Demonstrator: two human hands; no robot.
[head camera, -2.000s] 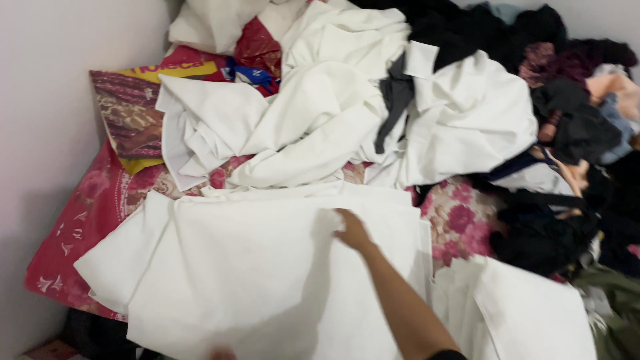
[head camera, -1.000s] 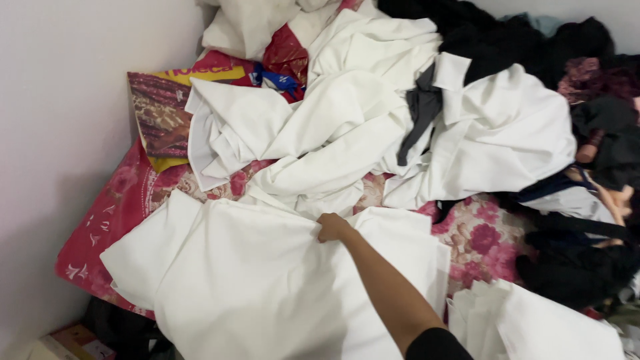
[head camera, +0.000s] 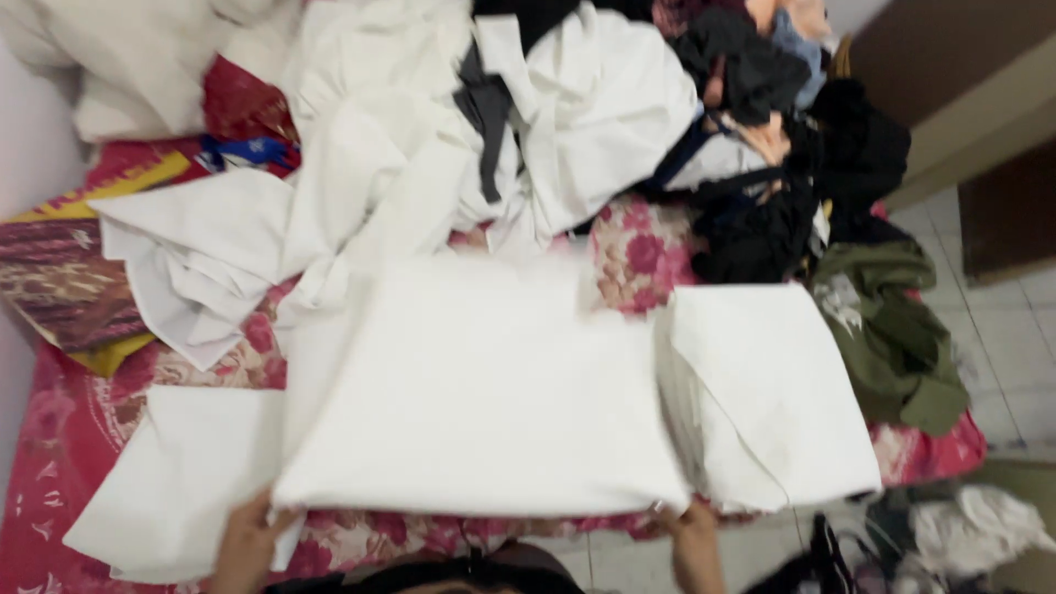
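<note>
A white cloth (head camera: 487, 396) is stretched between my two hands above the floral bedding. Its near left corner is pinched in my left hand (head camera: 252, 532), and its near right corner in my right hand (head camera: 693, 536). The cloth's far edge is blurred. To its left lies a folded white cloth (head camera: 190, 470), partly behind my left hand. A stack of folded white cloth (head camera: 767, 396) sits to the right.
Crumpled white fabric (head camera: 396, 148) covers the far side of the pink floral bedding (head camera: 643, 256). Dark clothes (head camera: 767, 206) and an olive garment (head camera: 891, 330) lie at the right. A printed plastic bag (head camera: 66, 272) is at the left, and tiled floor (head camera: 990, 355) shows at the right.
My right hand has moved from the white cloth's far edge to its near right corner. My left hand now shows at the near left corner. The view has shifted toward the right side.
</note>
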